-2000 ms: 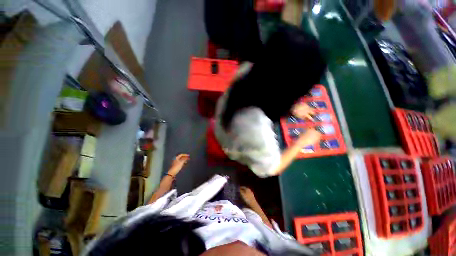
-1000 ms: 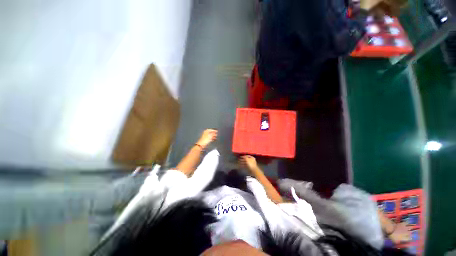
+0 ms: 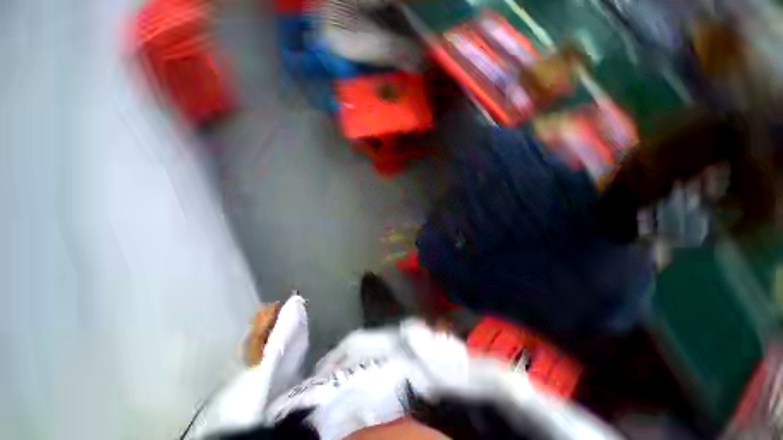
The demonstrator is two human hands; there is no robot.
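The whole view is strongly blurred. My left white sleeve (image 3: pixel 286 335) reaches forward at the lower left. A tan-brown patch lies against it, but I cannot tell whether it is my left hand or forearm. My right hand cannot be made out. No object is visibly held. An orange-red stool or crate (image 3: pixel 539 359) is close by at the lower right. Another orange-red stool (image 3: pixel 386 105), with a dark spot on top, stands on the grey floor (image 3: pixel 300 198) farther ahead.
A person in dark blue clothing (image 3: pixel 532 232) is at the right, beside the green bench (image 3: pixel 708 318). Orange-red trays (image 3: pixel 491 64) lie on the bench at the upper right. Orange-red stacked items (image 3: pixel 185 64) stand at the upper left beside a long pale surface (image 3: pixel 112 223).
The view has moved along the aisle and turned. The nearby stool has shifted to the lower right, and the dark-blue-clad person is now closer. My clearly visible hands have become blurred or hidden.
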